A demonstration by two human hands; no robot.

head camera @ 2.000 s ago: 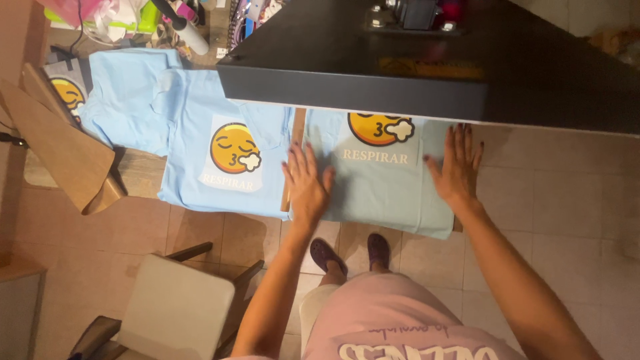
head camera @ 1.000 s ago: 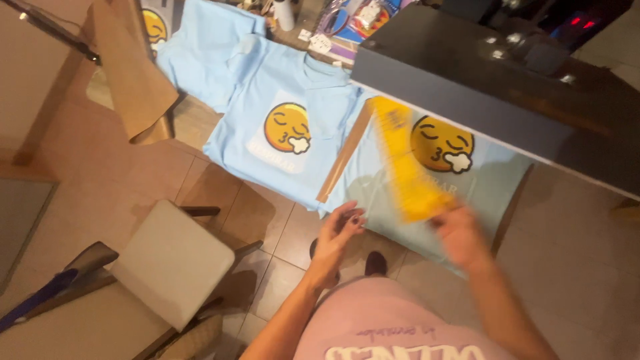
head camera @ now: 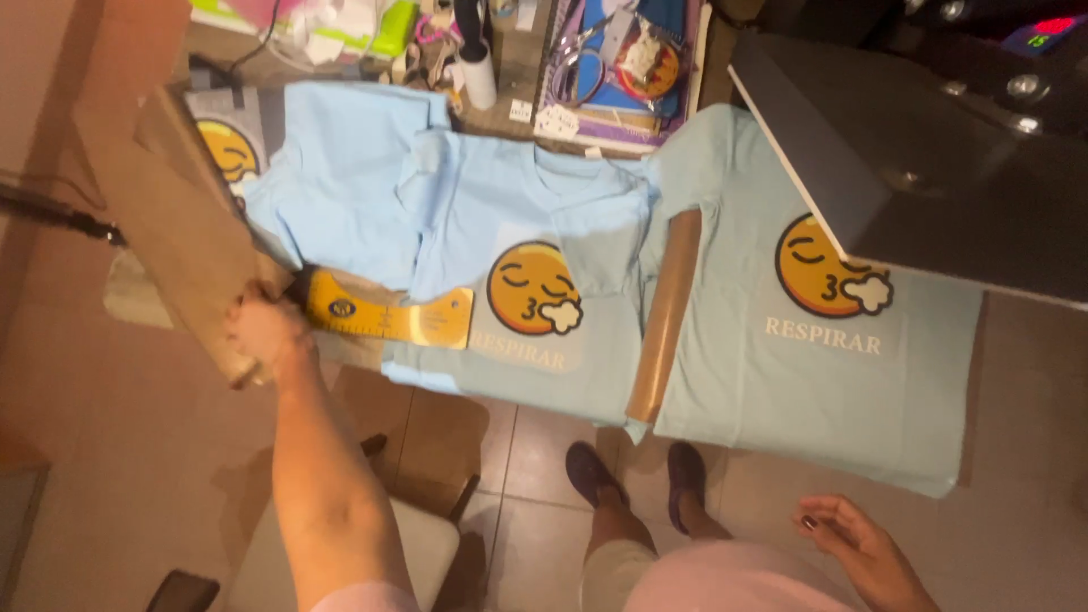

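Observation:
My left hand [head camera: 270, 330] reaches to the far left and grips the lower end of a brown sheet [head camera: 191, 221], slightly blurred. Beside it a yellow ruler-like template [head camera: 391, 313] lies partly on a light blue T-shirt [head camera: 459, 212] that bears a blowing-face emoji and a word. My right hand [head camera: 841, 540] hangs low at the right, empty, fingers partly curled. Above it a second printed T-shirt [head camera: 722, 365] lies flat, partly under the dark plate of a heat press [head camera: 918, 170]. A brown strip [head camera: 667, 323] shows between the two shirts.
Another light blue shirt [head camera: 340, 178] and a grey printed piece [head camera: 229, 136] lie at the left. Behind them are a lint roller [head camera: 478, 76] and a purple notebook [head camera: 654, 127] with scissors [head camera: 582, 72]. A chair [head camera: 416, 544] stands in front of the table, left of my feet.
The yellow template, in my right hand a second ago, now lies at the left shirt's lower left. My left hand has moved left onto the brown sheet; my right hand is lower and empty.

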